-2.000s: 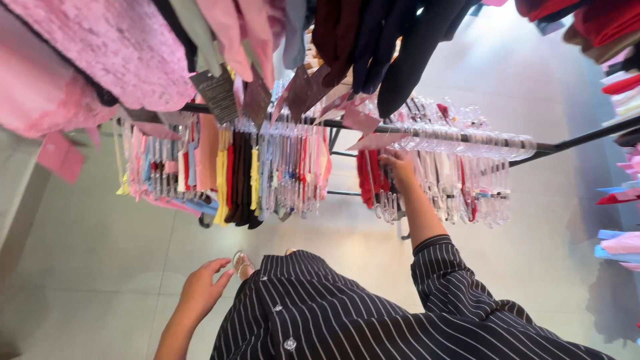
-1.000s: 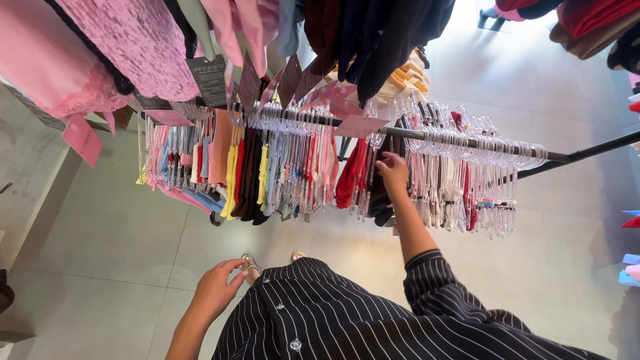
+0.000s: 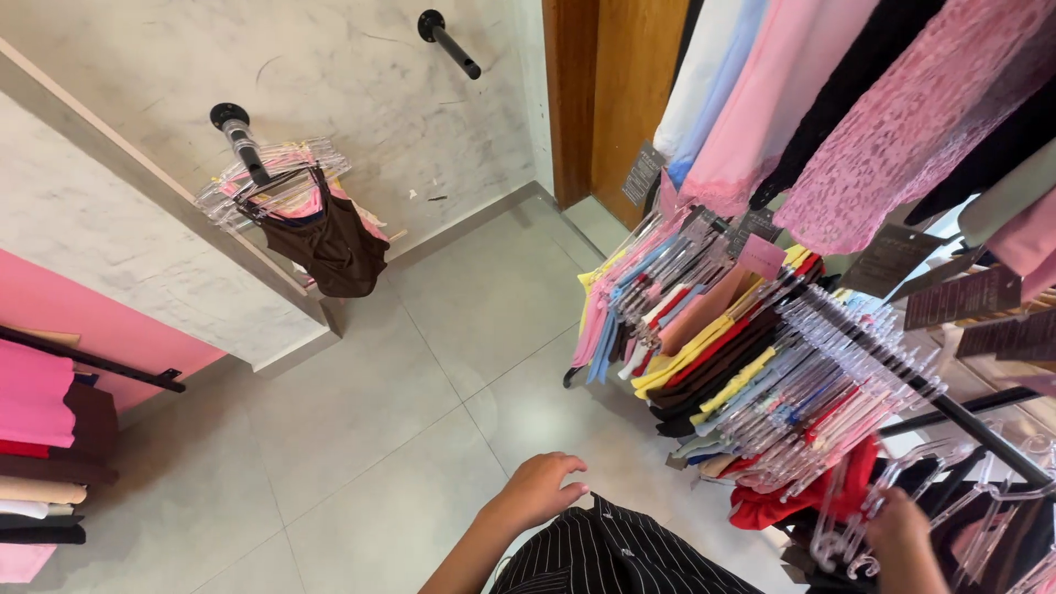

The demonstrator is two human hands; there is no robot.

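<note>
My right hand [image 3: 901, 524], slightly blurred, is at the lower right beside clear plastic hangers [image 3: 841, 540] that hang off the rail with their hooks low; its fingers seem closed around them. A red garment [image 3: 825, 491] hangs right by these hangers. My left hand [image 3: 540, 488] is in front of my striped shirt, empty, its fingers apart. To its right, a black clothes rail [image 3: 982, 437] carries a dense row of small garments on clear hangers, with yellow [image 3: 689, 355], brown and light blue ones among them.
Pink lace garments [image 3: 899, 132] with tags hang above the rail. Brown camisoles [image 3: 330, 239] hang on a wall peg at the upper left. Another bare black peg [image 3: 450, 45] juts from the wall. Folded or hanging clothes [image 3: 33, 404] are at the left edge, beside a black bar [image 3: 99, 359].
The view has swung left, bringing the wall and its pegs into sight. My right hand, earlier among garments on the rail, is now at hangers with their hooks low. My left hand remains empty.
</note>
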